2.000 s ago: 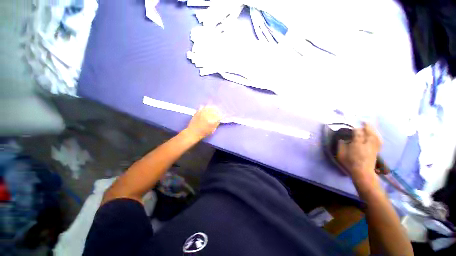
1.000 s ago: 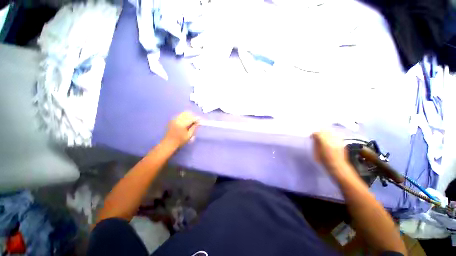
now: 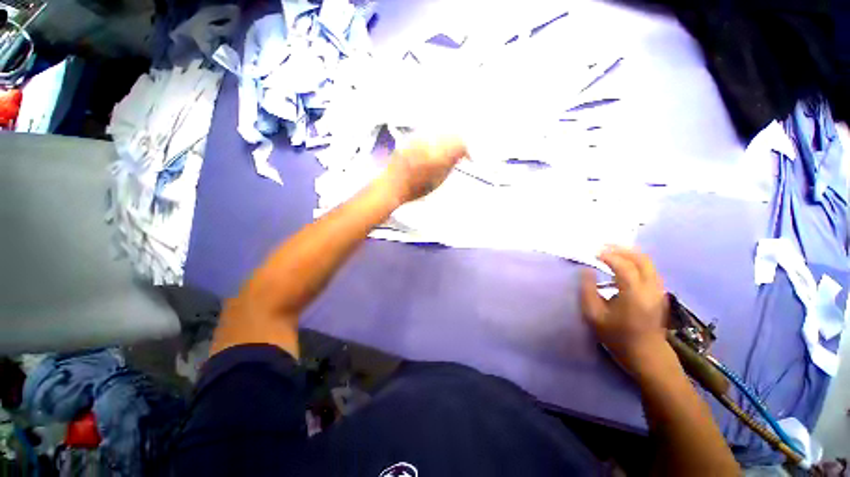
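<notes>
A bright white heap of strips [image 3: 522, 210] lies across the table beyond the bare near part. My left hand [image 3: 426, 166] is on the heap with its fingers drawn together; glare hides whether it grips a strip. My right hand [image 3: 629, 303] is at the heap's near right corner, thumb and fingers apart, with a small white end showing between them. The steam iron [image 3: 688, 324] stands just right of my right hand, partly hidden by it. Its brown handle [image 3: 699, 363] points towards the near right.
Pale blue pieces [image 3: 298, 79] lie tangled at the far left of the purple-blue table [image 3: 447, 298]. A white bunched heap [image 3: 163, 177] is beyond the left edge, by a grey panel [image 3: 65, 233]. Blue-grey cloth [image 3: 811, 196] is at right, dark cloth [image 3: 764, 56] far right. A brown hose [image 3: 760, 427] trails near right.
The strip earlier held flat between both hands no longer shows on the near table. My left hand has moved away from me onto the heap. My right hand's fingers have spread.
</notes>
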